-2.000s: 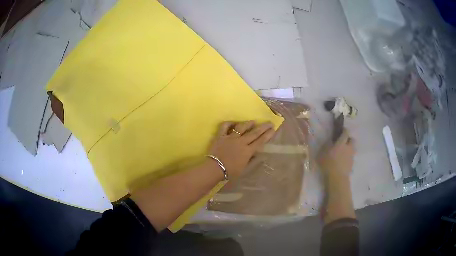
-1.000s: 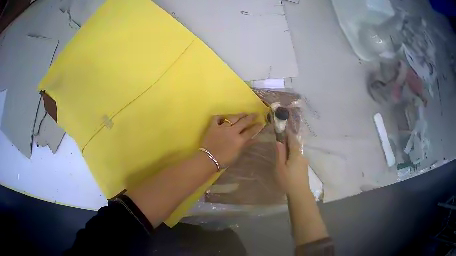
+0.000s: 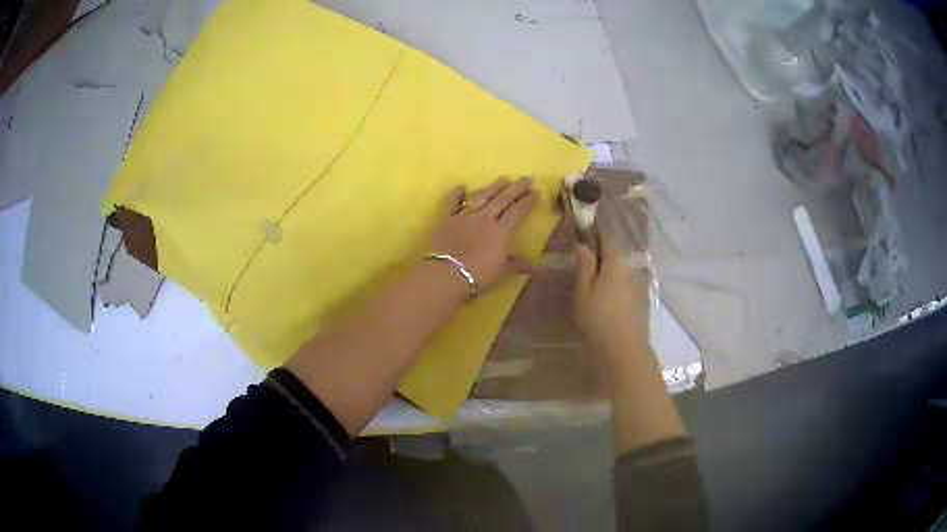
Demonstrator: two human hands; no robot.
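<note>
A large yellow panel lies flat and slanted, with a seam line across it, a tiny pale label on the seam and brown showing at its left corner. My left hand rests on it with fingers spread, near its right edge. My right hand holds a short hammer by the handle, its round dark head at the panel's right edge. Under that edge lies a brownish slab that looks plastic-wrapped. The hammer head hides part of the edge.
Grey-white board covers the table. At the right are a white stick, crumpled scraps and plastic, and a pale container at the back. Torn grey board pieces lie at the left. The table's near edge curves below.
The hammer came from the right onto the panel edge. Since then the panel has turned, its right corner moving up and away, and my left hand has moved slightly up.
</note>
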